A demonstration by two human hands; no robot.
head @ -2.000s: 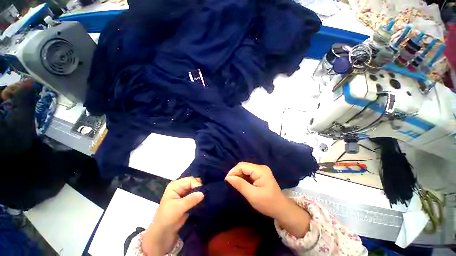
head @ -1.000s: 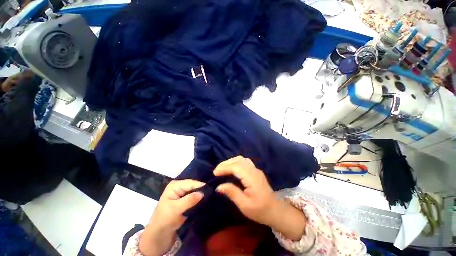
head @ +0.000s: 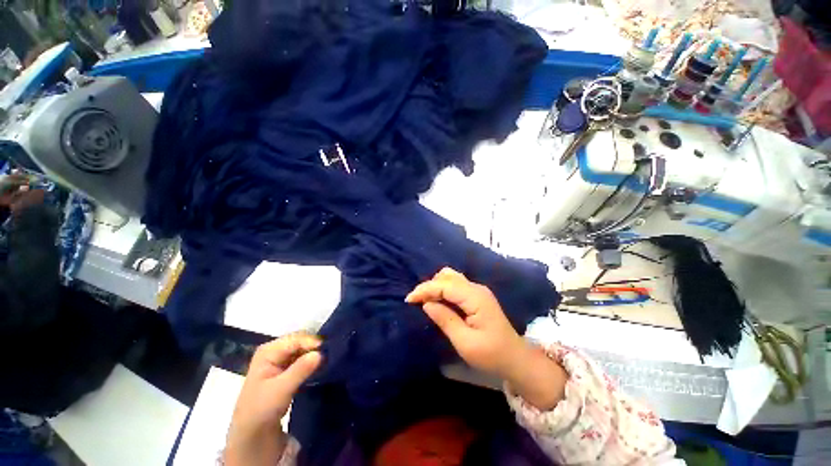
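Observation:
A large heap of navy garment (head: 301, 100) covers the table centre, with a small white-edged tag (head: 334, 159) on it. One part runs down towards the wearer's lap. My left hand (head: 278, 371) is at the garment's lower left edge, thumb and finger pinched on the fabric. My right hand (head: 469, 320) is over the garment to the right, thumb and forefinger close together. Whether a thread or fabric is between its fingertips is too small to tell.
A white sewing machine (head: 674, 182) stands right, thread spools (head: 697, 73) behind it. Snips (head: 610, 296), black cords (head: 703, 296), a white scrap (head: 749, 387) and brass-handled scissors (head: 782, 359) lie near it. A grey machine head (head: 96, 136) is at left.
My hands have moved apart, the left one down and leftward. More navy fabric shows spread between them. The view has shifted slightly.

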